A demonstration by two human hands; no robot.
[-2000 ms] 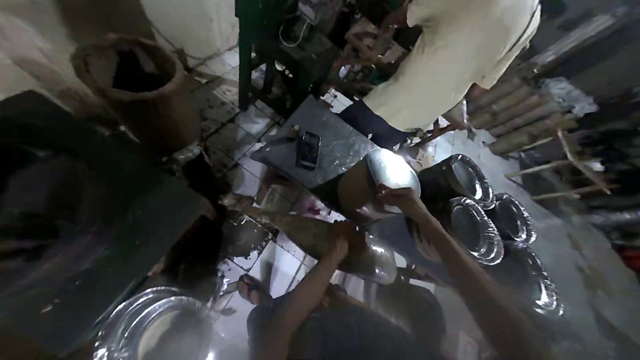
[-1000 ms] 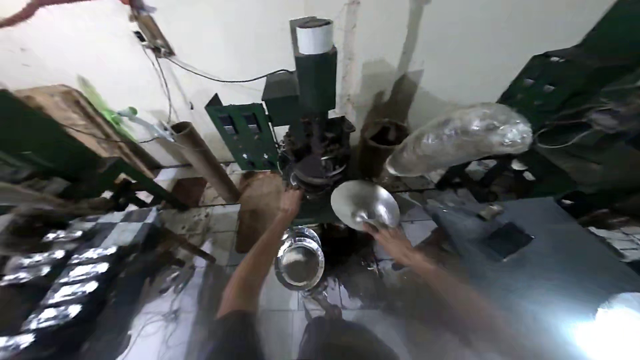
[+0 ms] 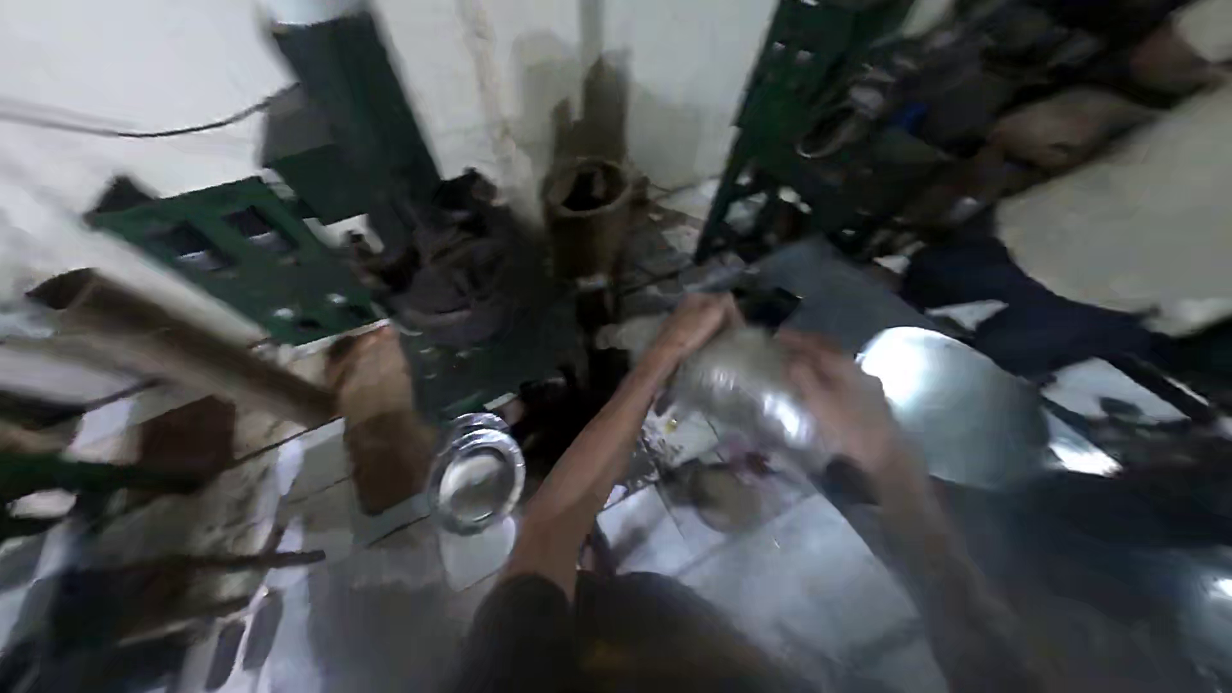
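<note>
A shiny, rounded bundle [image 3: 736, 385], seemingly wrapped in clear plastic, lies between my two hands. My left hand [image 3: 701, 322] grips its upper left end with bent fingers. On the bundle's right side is my right hand [image 3: 828, 385], too blurred to tell whether it grips or only touches. Just right of that hand is a large round piece of bright metal [image 3: 953, 409]. Shiny metal dishes [image 3: 476, 481] sit at lower left, apart from both hands. Motion blur hides fine detail.
A green machine [image 3: 356, 125] with a dark round working part stands at upper left. Behind it is an upright brown tube [image 3: 587, 207]; another tube [image 3: 192, 351] leans at left. A grey tabletop [image 3: 828, 279] and a person in a pale shirt [image 3: 1126, 212] are at right.
One second ago my left hand was at the machine and my right hand held a shallow metal dish. Both hands are now at the shiny bundle. The view has swung round strongly.
</note>
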